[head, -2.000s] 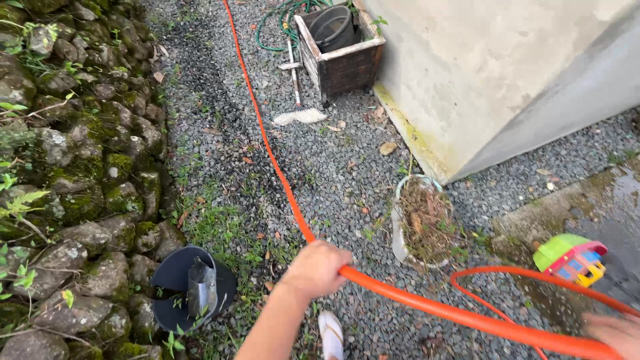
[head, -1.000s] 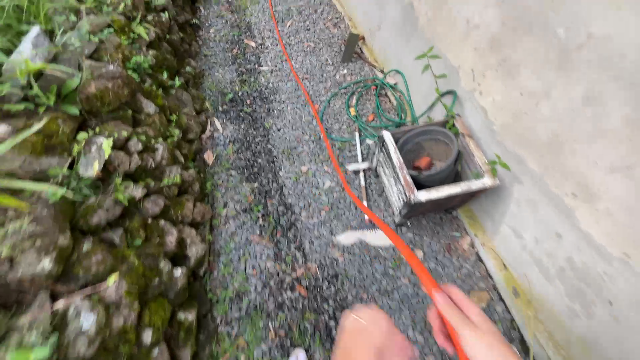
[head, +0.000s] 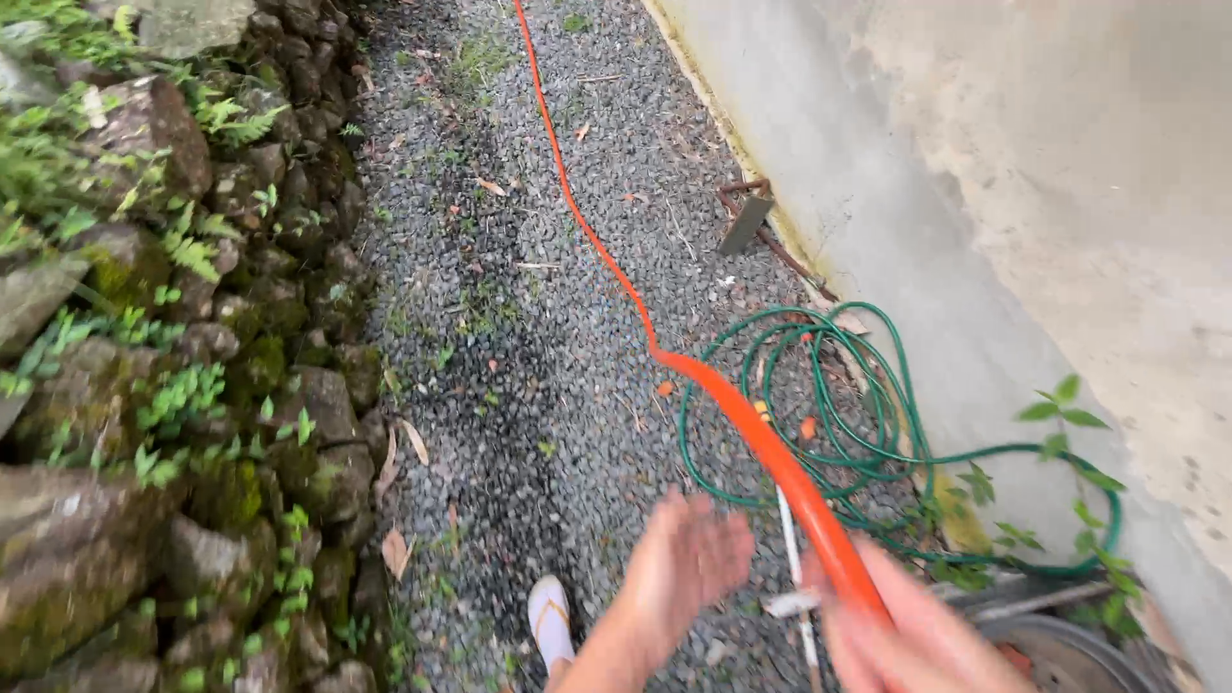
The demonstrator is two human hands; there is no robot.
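Note:
An orange hose [head: 770,445] runs from far up the gravel path down to the lower right. My right hand [head: 890,616] is closed around its near end, blurred by motion. My left hand [head: 685,553] is held out to the left of the hose, fingers spread and holding nothing. Behind and right of the hose, a green garden hose [head: 900,385] lies in loose coils against the wall's foot. A white pole [head: 791,539] lies on the gravel, partly hidden by my right hand.
A mossy stone wall [head: 289,385] with ferns borders the left. On the right rises a concrete wall [head: 962,241], with a rusty metal piece [head: 746,226] at its base. A round pot [head: 1054,645] is at lower right. My sandalled foot [head: 551,616] stands on the gravel.
The view has moved forward along the path. My left hand was on the orange hose two seconds ago and is now off it; my right hand grips the hose.

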